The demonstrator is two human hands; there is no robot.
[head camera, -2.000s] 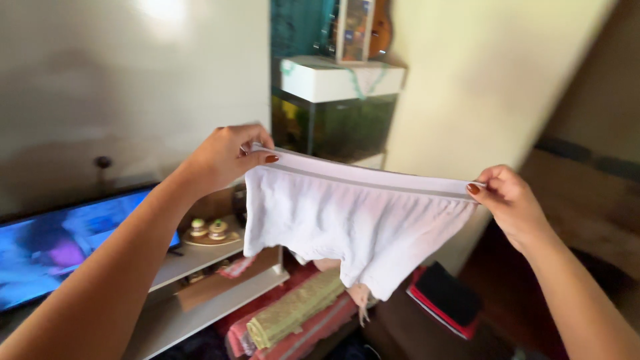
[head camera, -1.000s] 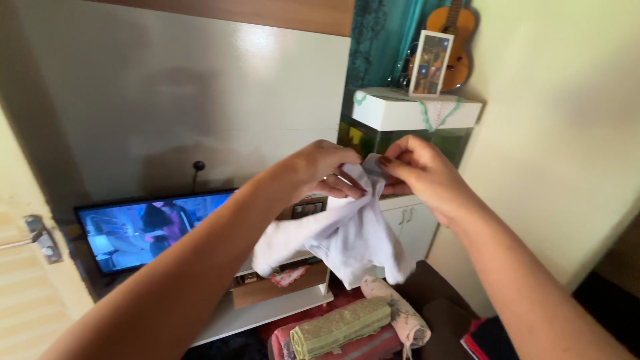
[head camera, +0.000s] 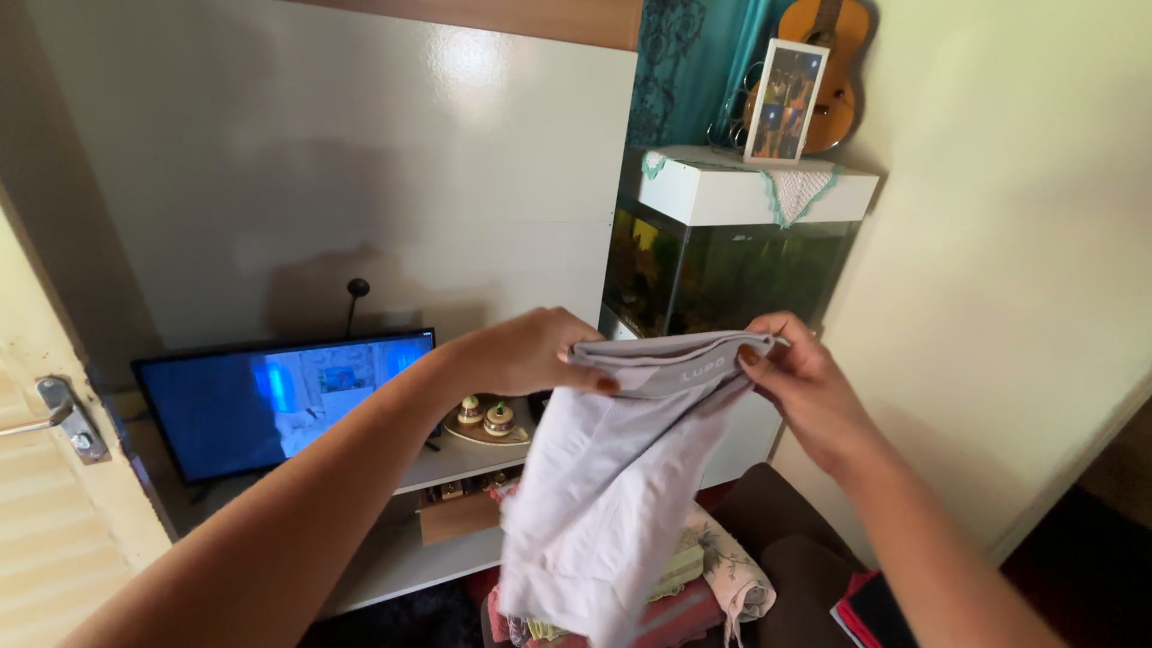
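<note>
White boxer briefs [head camera: 612,486] with a grey waistband hang between my two hands, at the centre of the head view. My left hand [head camera: 549,351] pinches one end of the waistband, thumb in front. The other end is gripped between the thumb and fingers of my right hand [head camera: 796,378]. The waistband bears writing, and its two layers lie close together with a narrow gap along the top. The legs of the briefs dangle, slightly blurred, in front of a folded green cloth [head camera: 679,567] and a rolled floral cloth [head camera: 733,571].
A television [head camera: 297,396] stands on a white shelf unit [head camera: 432,576] at left, beside a tray with small pots [head camera: 486,427]. Behind are a fish tank [head camera: 747,279], a picture frame [head camera: 786,99] and a guitar [head camera: 837,81]. Dark and red cloths [head camera: 873,612] lie lower right, near a brown seat [head camera: 792,531].
Two seconds ago the waistband was stretched wide between my hands. One second ago my hands were together with the garment bunched; now they are apart again, holding it narrower. The view has shifted.
</note>
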